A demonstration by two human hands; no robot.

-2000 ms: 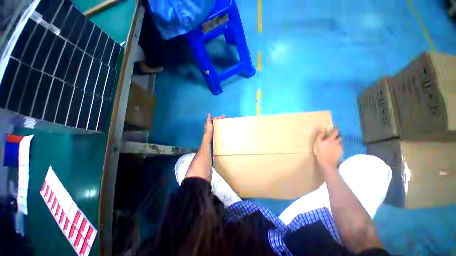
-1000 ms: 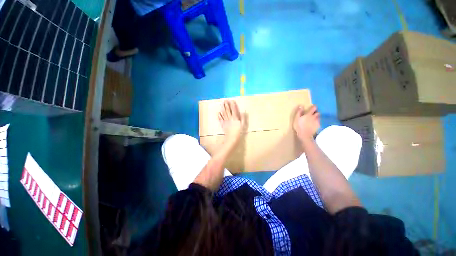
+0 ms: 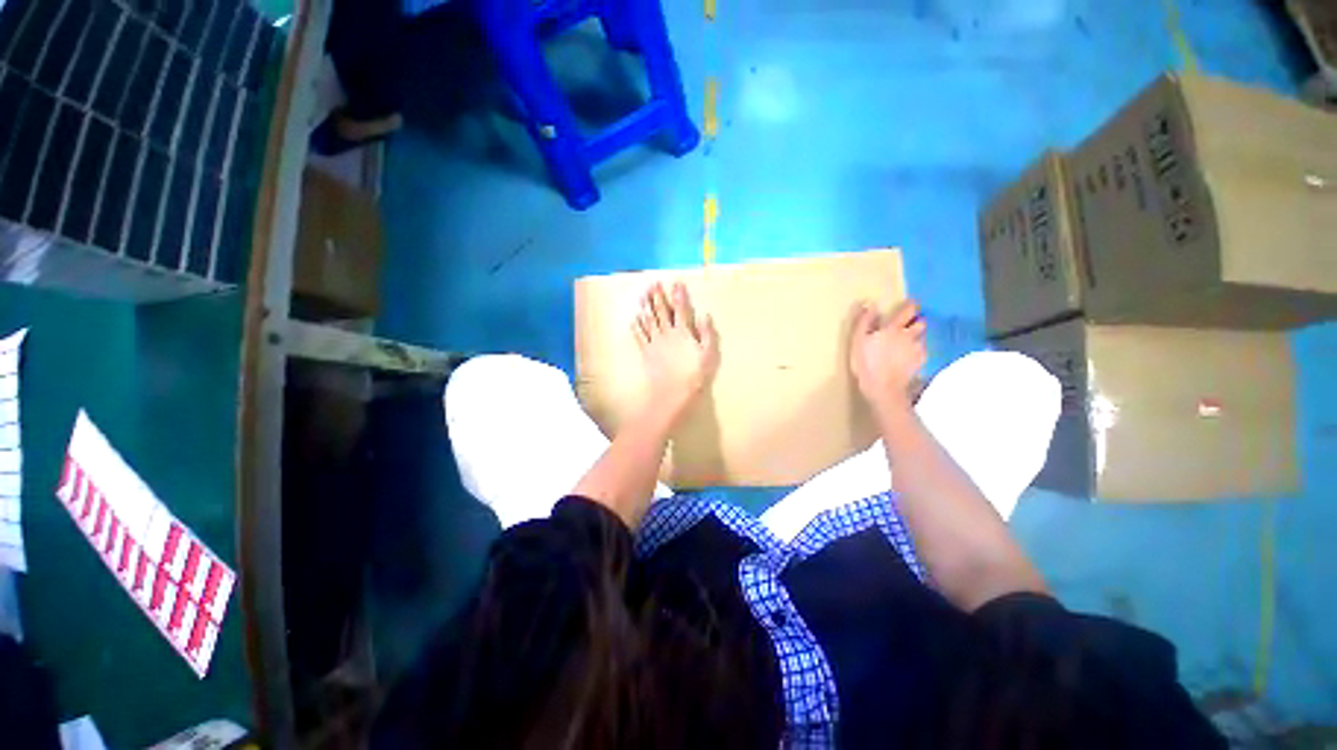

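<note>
A plain brown cardboard carton (image 3: 777,388) stands between my white-clad knees, its top facing me with the flaps folded down flat. My left hand (image 3: 675,352) lies on the left part of the top, fingers spread and pointing away from me. My right hand (image 3: 889,356) rests on the right part near the right edge, its fingers partly bent. Neither hand is closed around anything. The carton's sides and bottom are mostly hidden.
On the green bench (image 3: 161,366) at left lie a red-and-white label sheet (image 3: 147,550) and a stack of dark-and-white trays (image 3: 125,139). A blue stool (image 3: 587,88) stands ahead, a person's foot (image 3: 355,129) beside it. Printed cartons (image 3: 1195,410) are stacked at right.
My left hand has moved from the carton's left edge onto its top. The flaps' centre gap has closed up. The right hand stays near the right edge. The view has shifted.
</note>
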